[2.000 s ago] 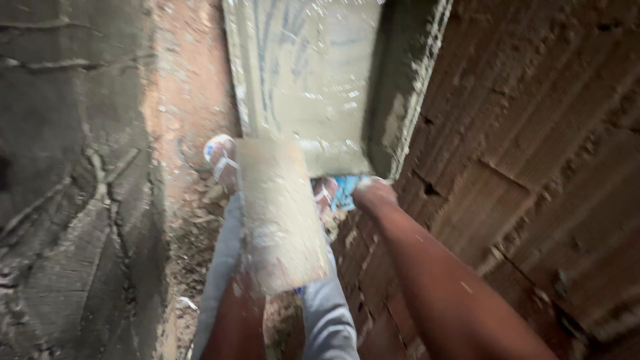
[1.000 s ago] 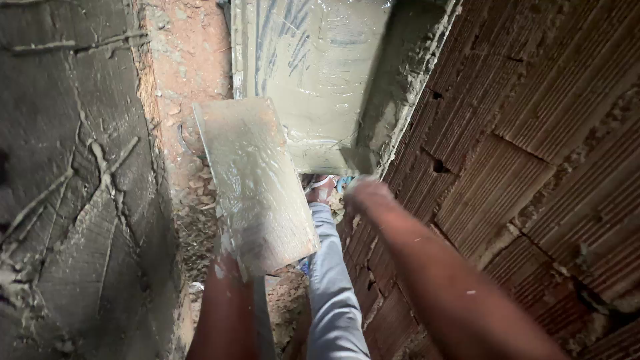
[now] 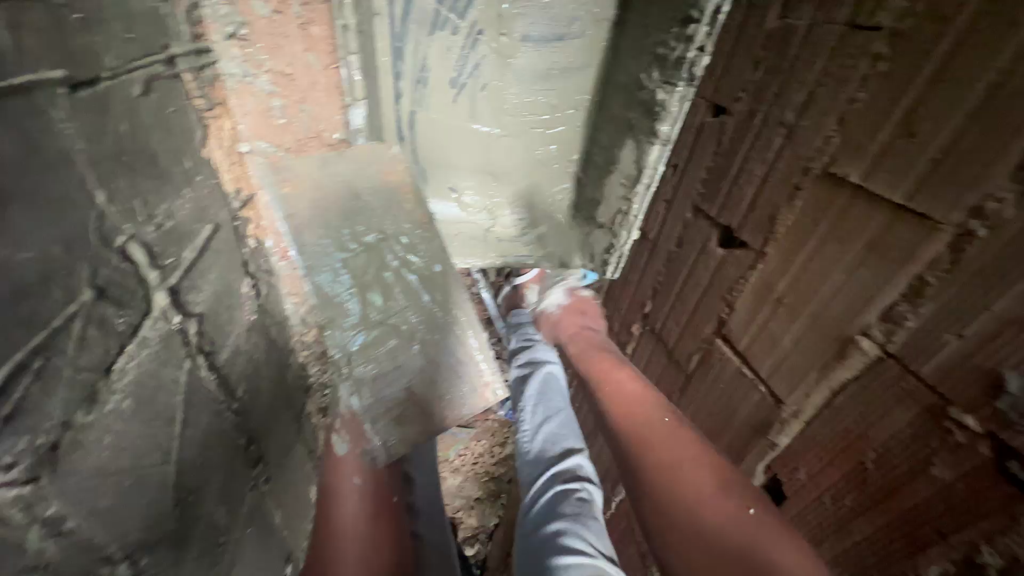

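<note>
A flat rectangular board (image 3: 376,296), smeared with wet grey mortar, lies tilted over my left hand, held up by it. The board hides the fingers; only the wrist and forearm show below its lower edge. My right hand (image 3: 572,314), blurred and whitish with mortar at the fingers, is curled just below the lower edge of a wet mortar-coated panel (image 3: 496,136). A dark blur lies on the panel above this hand; whether it is a tool's blade cannot be told. A small blue thing (image 3: 589,277) shows beside the fingers.
A wall of ribbed hollow clay bricks (image 3: 832,264) rises close on the right. On the left is a grey mortared wall (image 3: 96,384) with raised ridges, bordered by a reddish strip (image 3: 280,80). My grey-trousered leg (image 3: 552,448) stands over rubble-strewn ground (image 3: 476,480).
The board has shifted left relative to the panel since two seconds ago and is tilted differently. My right hand stays near the panel's lower edge, now a little further left along it.
</note>
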